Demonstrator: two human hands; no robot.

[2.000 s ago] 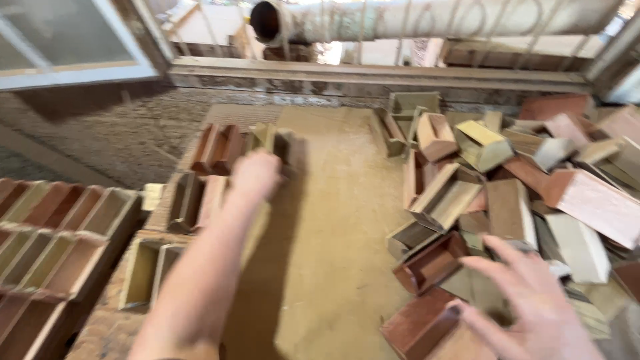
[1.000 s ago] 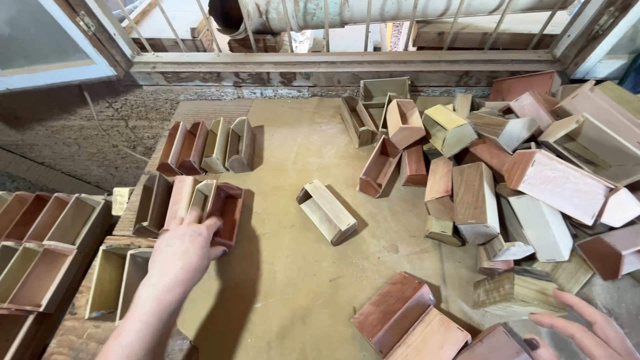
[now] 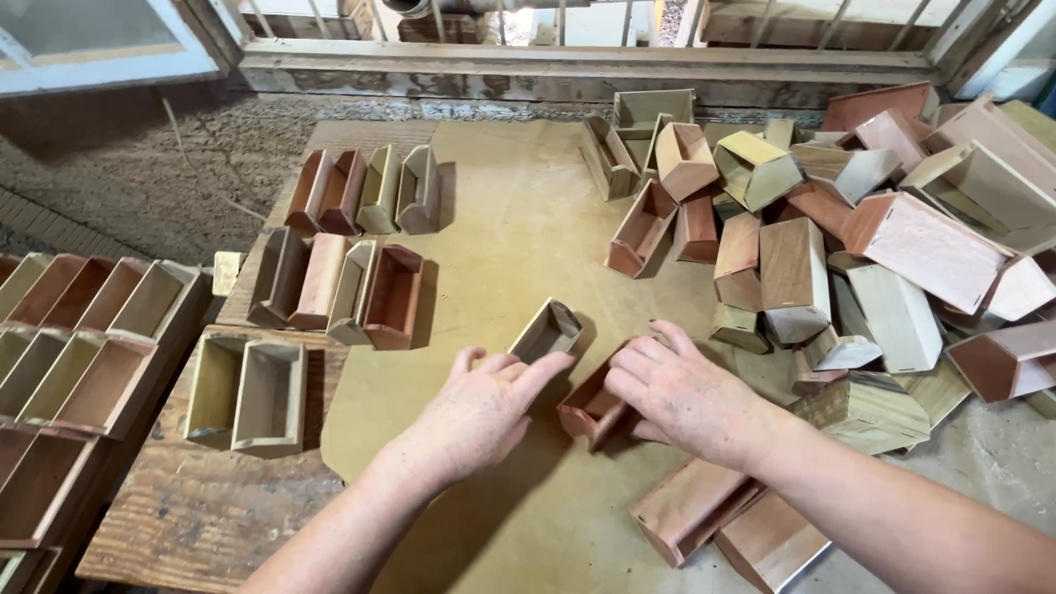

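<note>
My left hand (image 3: 487, 404) is at the near end of a small pale wooden box (image 3: 547, 332) on the tan sheet; its fingers are apart, and whether they touch the box is unclear. My right hand (image 3: 689, 392) has its fingers on a reddish open wooden box (image 3: 590, 410), hiding the box's right part. Rows of similar boxes stand at the left: four at the back, including a grey-brown one (image 3: 418, 190), four in the middle, ending in a red one (image 3: 394, 297), and a nearer pair with a pale one (image 3: 269, 396).
A jumbled heap of wooden boxes (image 3: 794, 276) covers the right side. Two reddish boxes (image 3: 693, 503) lie near my right forearm. Trays of upright boxes (image 3: 107, 384) stand at the far left. A wooden window sill (image 3: 577, 64) runs behind the tabletop (image 3: 223, 503).
My left hand has moved right, from the middle row to the pale box. My right hand has moved left from the right edge to a reddish box, which now lies beside the pale one.
</note>
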